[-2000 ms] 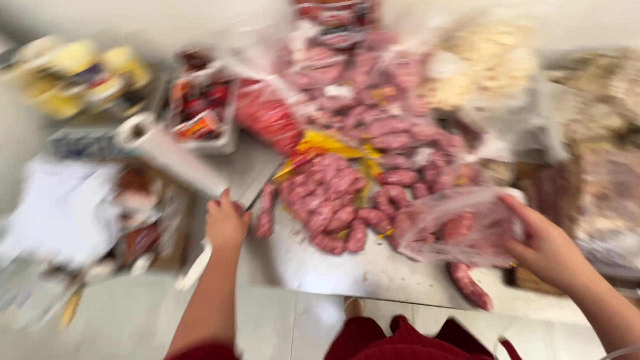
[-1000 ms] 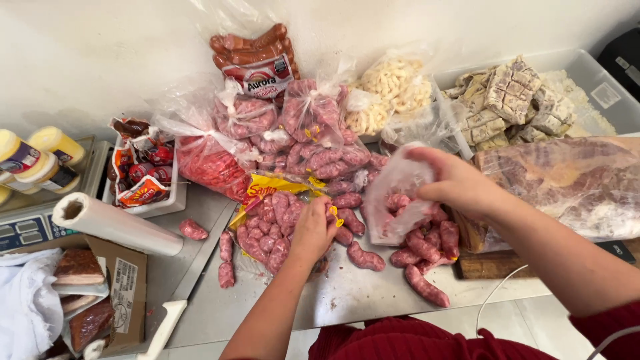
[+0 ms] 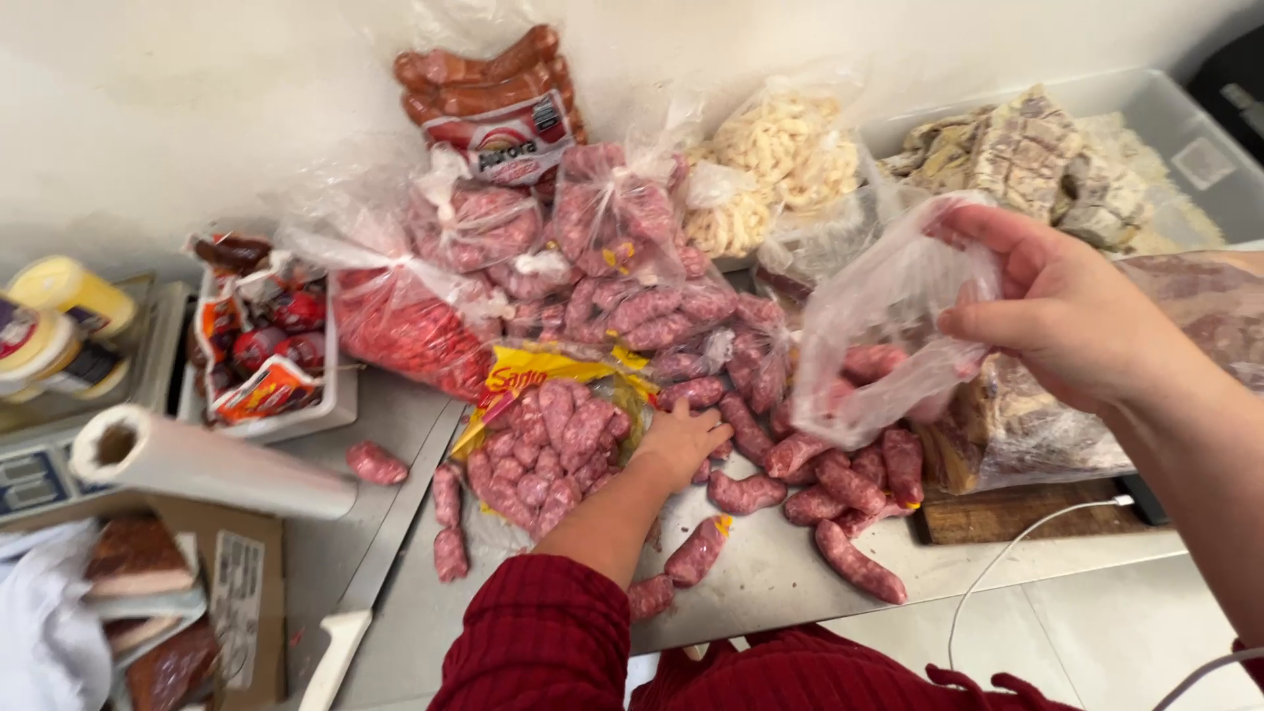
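Observation:
My right hand [image 3: 1027,296] grips the rim of a clear plastic bag [image 3: 859,296], its mouth spread toward me, with raw sausages partly inside. My left hand [image 3: 686,439] reaches over the raw sausages on the metal table, fingers touching or just above one sausage [image 3: 693,393]; whether it grips it is hard to tell. Left of that hand, small sausages [image 3: 553,430] are heaped on a yellow printed package [image 3: 513,370]. Loose sausages [image 3: 857,563] lie near the table's front edge, below the bag. Knotted bags of sausages [image 3: 612,212] stand behind.
At left are a plastic film roll [image 3: 227,464], a white-handled knife [image 3: 341,652], a tray of packaged meats [image 3: 341,395] and jars [image 3: 74,291] on a scale. On the right, wrapped meat [image 3: 1057,425] rests on a wooden board [image 3: 1017,513], before a plastic bin [image 3: 1195,138]. A white cable [image 3: 973,592] hangs in front.
My left hand has moved right from the heap on the yellow package to the sausages beside it. The right hand still holds the bag, now with its mouth spread wider.

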